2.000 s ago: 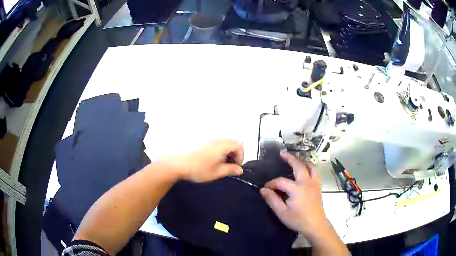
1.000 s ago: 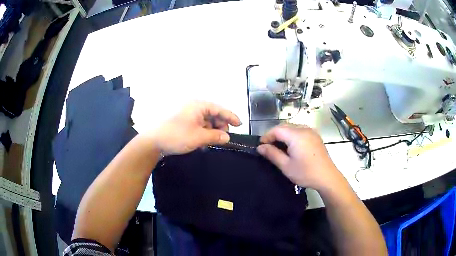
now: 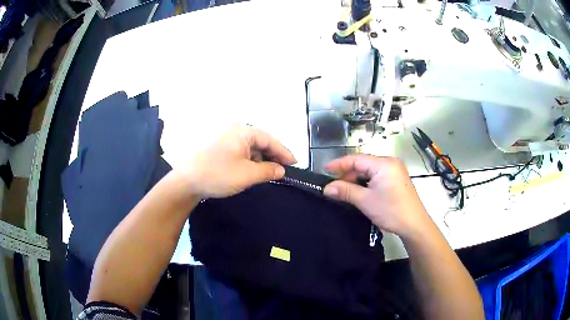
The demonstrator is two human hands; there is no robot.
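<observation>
A black bag pocket piece (image 3: 250,225) lies over the table's front edge, with a small pale yellow label (image 3: 280,253) on it. A dark strip with a light stitching or zipper line (image 3: 304,182) runs along its top edge. My left hand (image 3: 228,164) pinches the strip's left part between thumb and fingers. My right hand (image 3: 375,187) has its thumb on the strip's right end, with the index finger a little raised. A small metallic piece, perhaps a zipper pull (image 3: 374,236), shows at the piece's right side.
Dark cut panels (image 3: 115,156) are stacked at left. The white sewing machine (image 3: 456,75) stands at right, its needle area (image 3: 362,119) beyond my right hand. Orange-and-black snips (image 3: 435,153) with tangled black cord lie right of it. A blue crate (image 3: 531,278) is at lower right.
The piece has come back from the needle area toward me, and its top edge is now held between both hands. Since one second ago my right fingers have spread slightly. The view has shifted downward.
</observation>
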